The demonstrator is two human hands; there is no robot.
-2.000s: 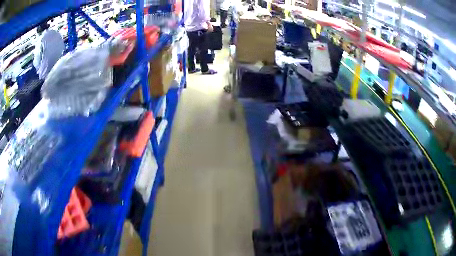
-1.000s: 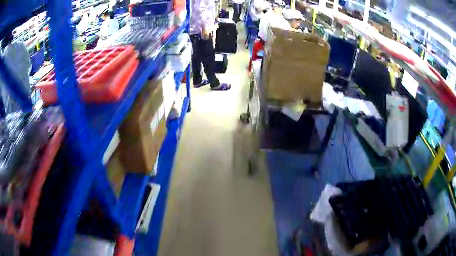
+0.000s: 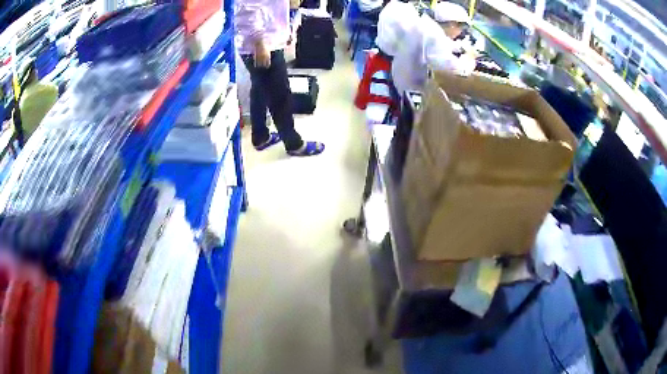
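Observation:
Neither of my hands is in the picture. Nearest in front of me on the right, an open brown cardboard carton (image 3: 486, 193) stands on a wheeled trolley (image 3: 398, 252). Its flaps are up and packed items with a pale top show inside, too blurred to name. A pale yellowish paper or tag (image 3: 477, 285) hangs at the carton's lower front. White papers (image 3: 585, 252) lie to the right of the carton.
A blue rack (image 3: 212, 292) with stacked trays and red parts lines the left. The cream aisle floor (image 3: 289, 241) runs ahead. A person (image 3: 270, 73) stands at the rack's far end near black cases (image 3: 316, 42). A person in white sits beyond the carton by a red stool (image 3: 374, 84).
The view has moved forward along the aisle. The carton, trolley and standing person appear nearer, and the carton's inside now shows. The black trays on the right have left the view.

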